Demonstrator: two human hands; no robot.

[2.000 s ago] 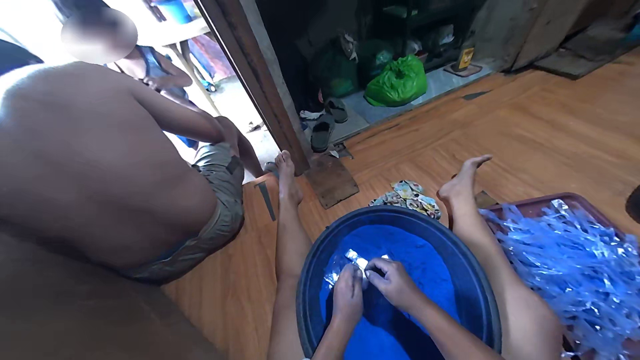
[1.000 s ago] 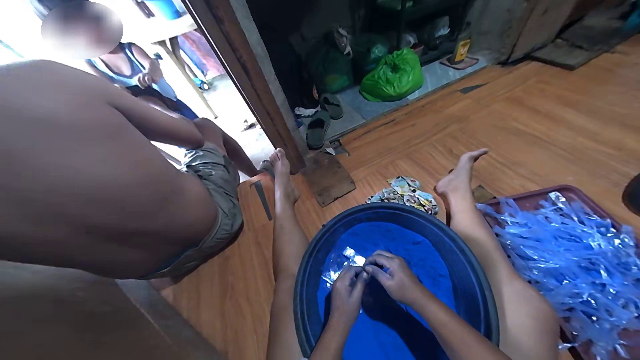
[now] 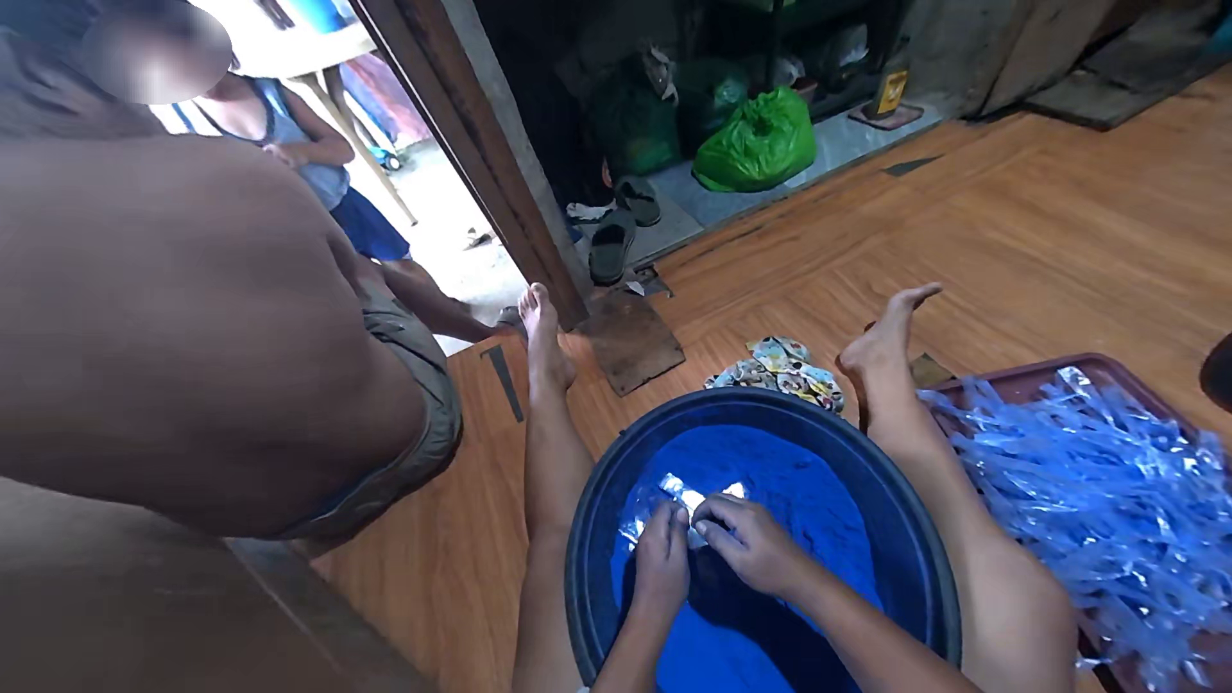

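A round black tub (image 3: pixel 592 539) stands between my legs, holding bright blue powder (image 3: pixel 818 500). Over the powder, my left hand (image 3: pixel 664 553) and my right hand (image 3: pixel 751 544) nearly touch, the fingers of both pinching a small clear plastic piece (image 3: pixel 681 493). More shiny clear plastic lies on the powder just beyond and left of the fingers. What the fingertips cover is hidden. Right of my leg, a maroon tray (image 3: pixel 1107 371) bears a heap of thin blue-tinted plastic strips or sachets (image 3: pixel 1088 500).
A patterned cloth (image 3: pixel 784 371) lies on the wood-look floor beyond the tub. At left a person (image 3: pixel 173 318) sits close by, and another person (image 3: pixel 318 144) is outside the doorway. Slippers (image 3: pixel 613 245), a green plastic bag (image 3: pixel 760 144) and a bottle (image 3: pixel 891 91) are farther back.
The person outside the doorway has shifted posture and now shows more of the body. My hands stay over the tub with the plastic between their fingers.
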